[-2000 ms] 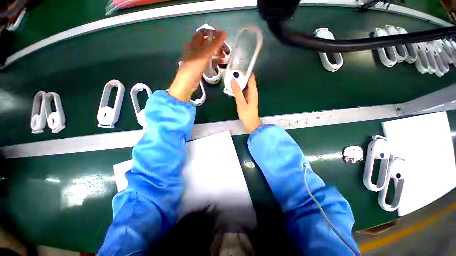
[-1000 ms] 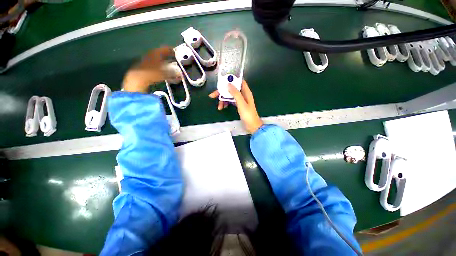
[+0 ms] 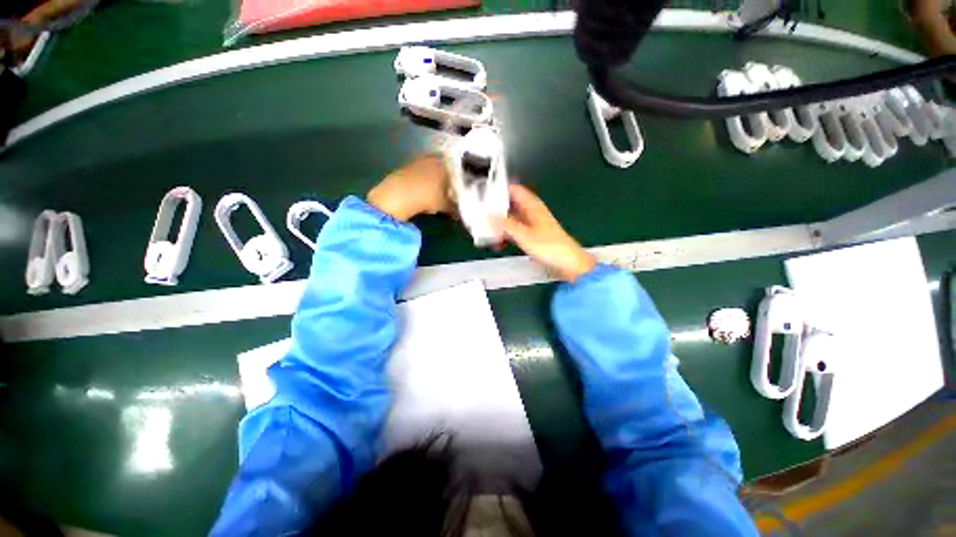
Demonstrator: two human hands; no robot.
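A white loop-shaped housing [image 3: 480,189] is held over the green conveyor belt [image 3: 314,115], in front of me. My left hand [image 3: 419,189] is at its left side, blurred, with its fingertips hidden behind the housing. My right hand [image 3: 535,229] grips its lower right end. Two more housings [image 3: 444,103] lie sideways on the belt just beyond, near or touching the held one. A housing [image 3: 252,237] lies left of my left sleeve, and another [image 3: 309,220] is partly covered by that sleeve.
More housings [image 3: 173,236] lie at the belt's left, and a row [image 3: 770,105] at its right. A black arm or hose [image 3: 723,103] crosses above. Two housings [image 3: 778,341] lie by a white sheet [image 3: 891,325] at right, beside a speckled clump [image 3: 729,325]. A white sheet [image 3: 456,357] lies before me.
My left hand has moved right to the held housing, which has turned. The housings beyond now lie sideways. Those at left have shifted left; the row at right also sits further left.
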